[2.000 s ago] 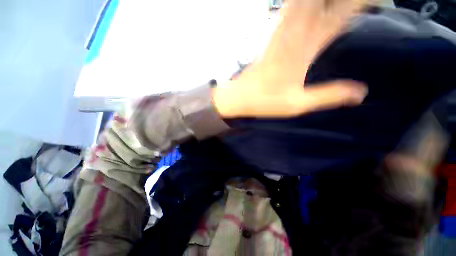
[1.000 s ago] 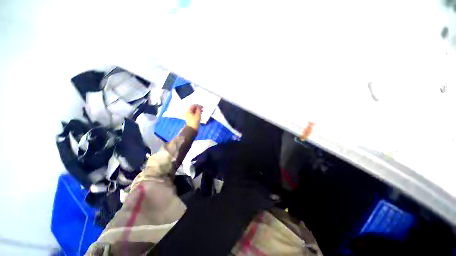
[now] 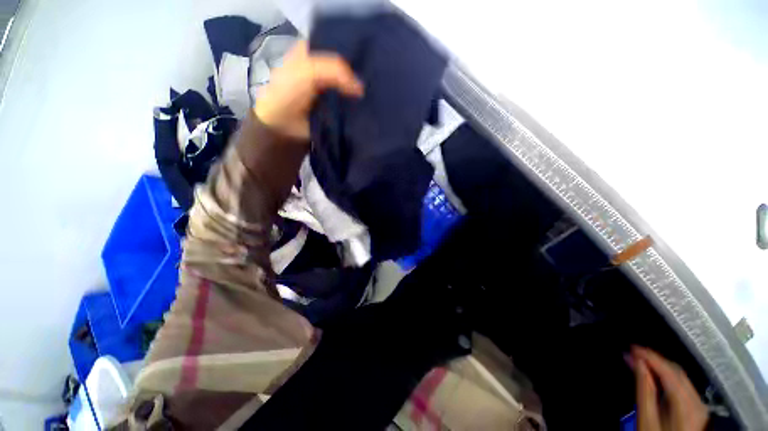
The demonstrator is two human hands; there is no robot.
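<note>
My left hand [image 3: 295,91] holds a dark navy cloth panel [image 3: 375,126] by its left edge, raised beside the table's front edge, thumb across the cloth. The panel hangs down, and a pale grey-white part shows at its top edge. My right hand [image 3: 669,391] is at the lower right, below the table edge, cut off by the picture's bottom. Its fingers are slightly bent, and whether they hold anything cannot be told in the dark area.
The white table [image 3: 606,76] has a ruler-marked edge [image 3: 581,189] with a brown strip [image 3: 632,250] on it. Grey and black cloth pieces [image 3: 195,135] are heaped at the left. Blue crates [image 3: 143,252] stand lower left. A white container [image 3: 103,391] is below them.
My left hand has moved from the pale pieces over the blue crate and now holds up a navy panel. My right hand has come into view at the lower right. The view has shifted.
</note>
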